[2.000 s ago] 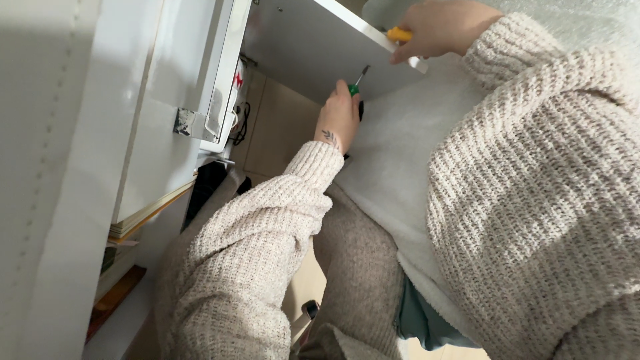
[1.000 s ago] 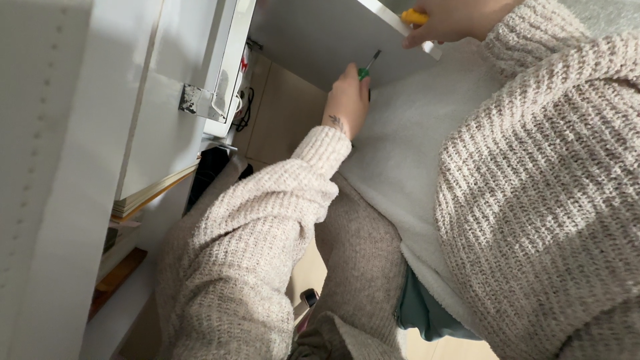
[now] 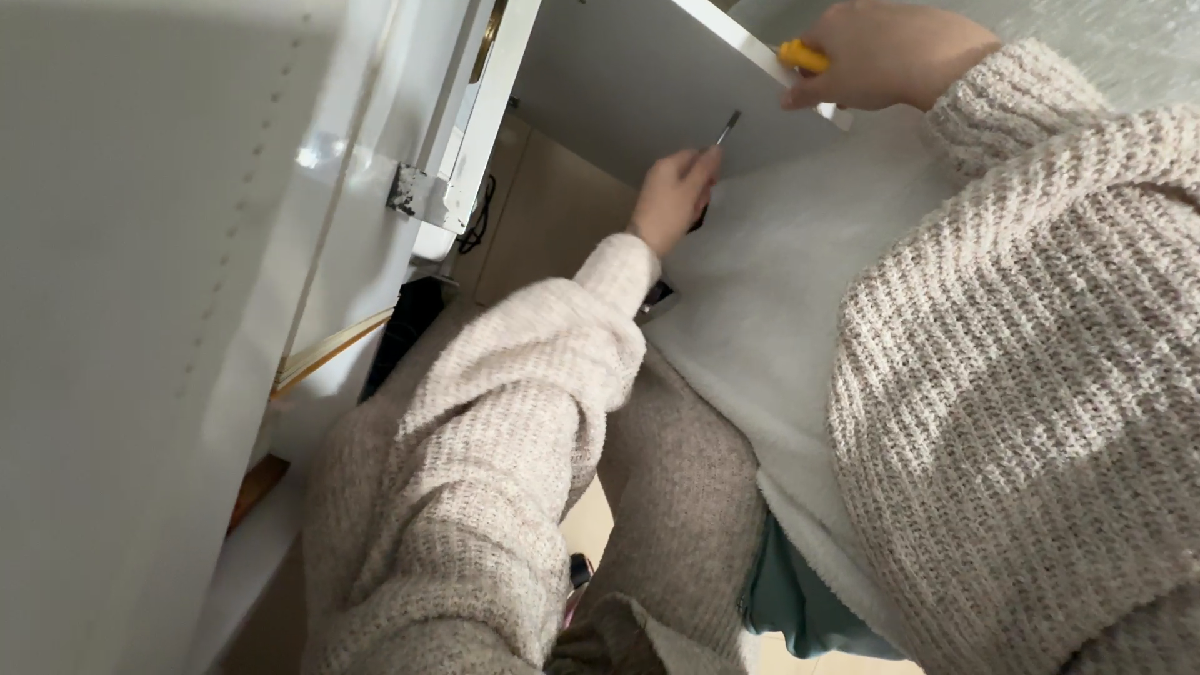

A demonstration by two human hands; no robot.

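Note:
My left hand [image 3: 673, 199] is closed around a screwdriver [image 3: 728, 127]; its metal shaft points up and right from my fingers, and its handle is hidden in the grip. This hand is just in front of a grey-white panel [image 3: 647, 80], above the white fleece fabric. Further up and to the right, my right hand [image 3: 881, 58] holds a yellow-handled tool [image 3: 803, 56] at the panel's white edge. The tool's working end is not clearly visible, and some fingers reach down beside the edge.
A white cabinet frame with a worn metal hinge [image 3: 419, 193] stands on the left. Black cable [image 3: 478, 217] lies beyond it near the floor. Papers or books [image 3: 333, 354] stick out from a lower shelf. White fleece fabric [image 3: 778, 272] lies beside the knitted sleeves.
The green handle seen in my left hand in the earlier frames is now covered by my fingers. My right hand stays at the panel edge with the yellow-handled tool.

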